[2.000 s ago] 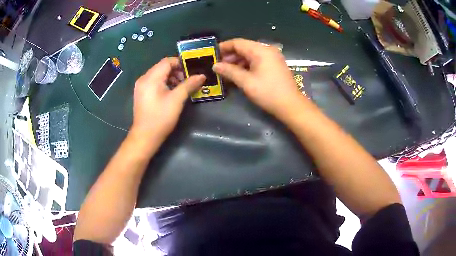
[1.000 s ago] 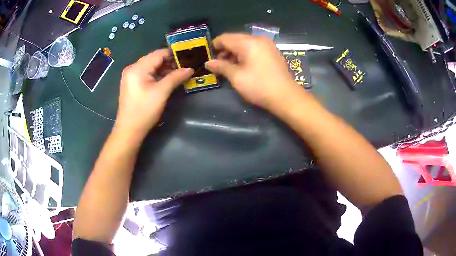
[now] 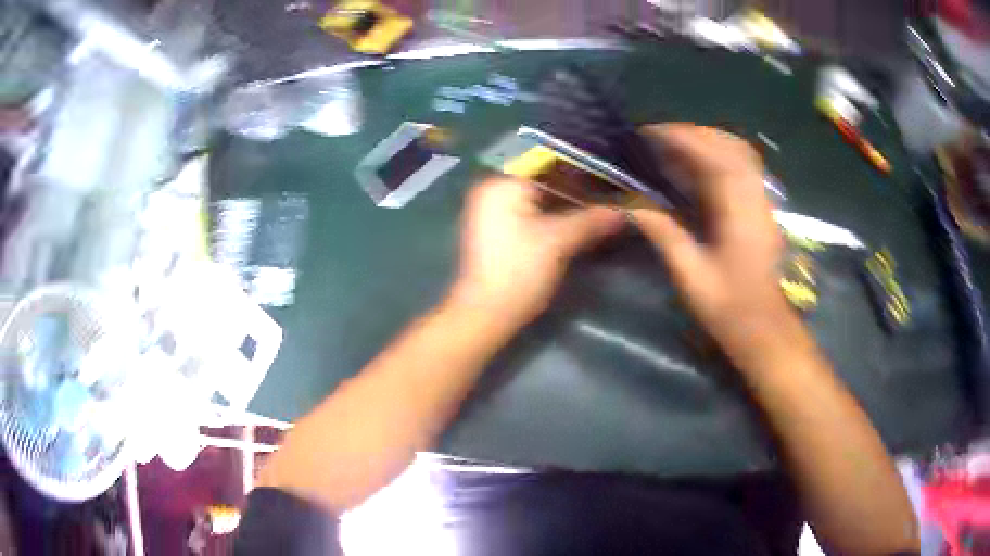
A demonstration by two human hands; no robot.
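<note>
The frame is blurred by motion. A phone with a yellow inner face [image 3: 534,162] is held tilted above the dark green mat. My left hand [image 3: 516,234] grips its left side, thumb on the near edge. My right hand [image 3: 716,212] holds its right side, fingers behind the dark body. The two thumbs nearly meet at the near edge. My fingers hide part of the phone. An LCD screen module [image 3: 406,166] with an orange end lies on the mat to the left.
Small pale discs [image 3: 478,93] lie at the back. Two dark phone batteries with gold marks lie at right, one beyond my right hand [image 3: 888,287]. A white rack [image 3: 223,337] and a fan [image 3: 65,391] stand at left. A red and yellow tool [image 3: 863,143] lies at back right.
The view has swung left, so the mat's things appear further right. The phone is now tilted, no longer facing me flat. Both hands still hold it.
</note>
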